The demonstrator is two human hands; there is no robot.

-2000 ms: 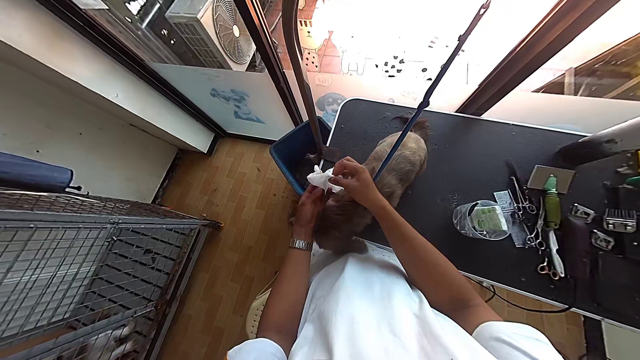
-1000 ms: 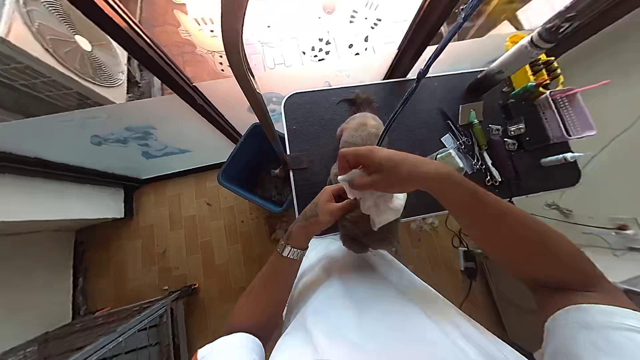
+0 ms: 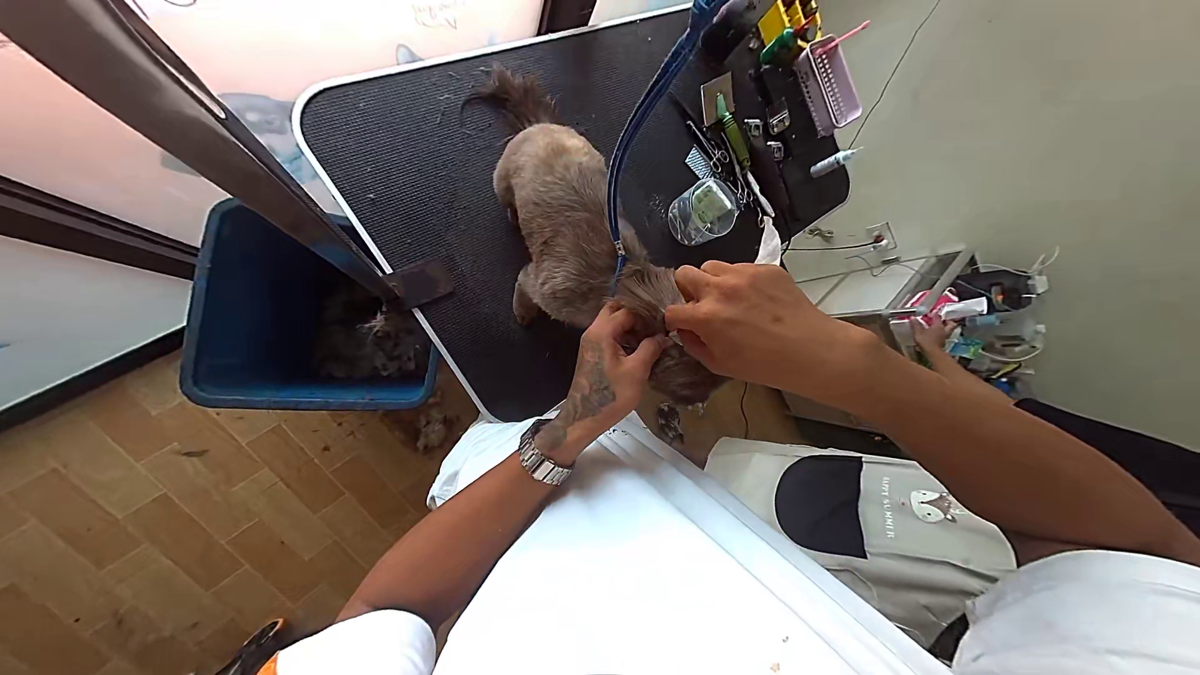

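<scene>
A clipped grey-brown dog stands on the black grooming table, its bushy tail toward the window and its head near my white top. A blue loop runs down to its neck. My left hand, with a metal watch on the wrist, has thumb and finger pinched at the side of the dog's head, by the ear. From the right, my right hand rests on the head with its fingers curled in at the same spot. Whether a small item is between the right fingers is hidden. A white tissue sticks out behind the right hand.
A blue bin with cut fur stands left of the table, beside a metal post. Scissors, a clear container, a green-handled tool and a pink basket lie at the right. Another person's hand shows beyond.
The white tissue that was in my hands is now behind my right hand, and both hands are at the dog's head. The view has shifted strongly.
</scene>
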